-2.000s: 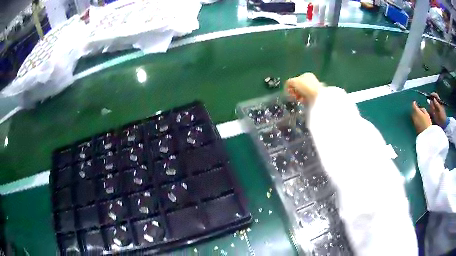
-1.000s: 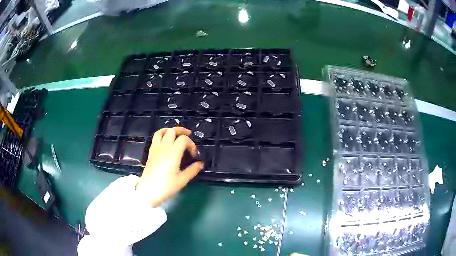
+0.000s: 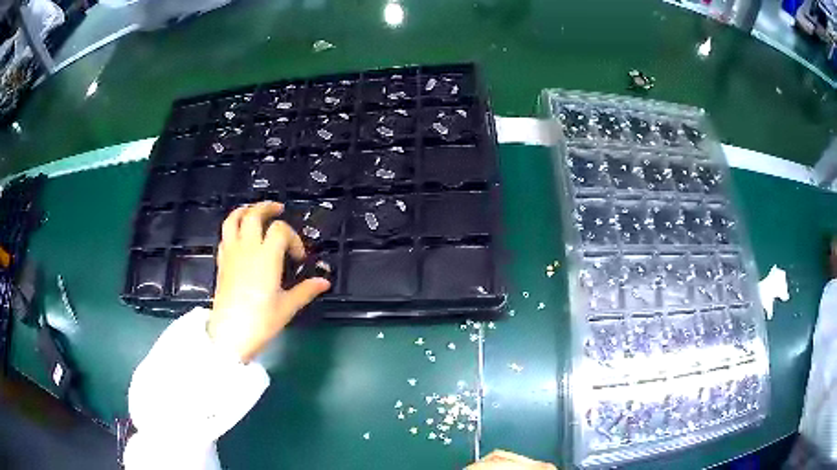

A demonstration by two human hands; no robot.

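My left hand (image 3: 262, 271) is over the near row of the black blister tray (image 3: 381, 275), left of its middle. Its thumb and forefinger are around a round black housing (image 3: 317, 269) with small bright marks, low in a near-row pocket. The fingers partly hide the housing and nearby pockets. Other round housings (image 3: 385, 217) sit in many pockets of the farther rows. Only a small part of my right hand (image 3: 511, 462) shows, cut off by the bottom edge; its fingers and anything in them are hidden.
A clear blister tray (image 3: 656, 307) with small dark and metallic parts lies at right, with strong glare. Tiny pale pieces (image 3: 450, 410) are scattered near the front. A small dark part (image 3: 641, 80) lies beyond the clear tray. Dark items (image 3: 55, 363) lie at far left.
My right hand has left the far end of the clear tray and is now at the bottom edge. My left hand has come in over the black tray. The view has turned down and left.
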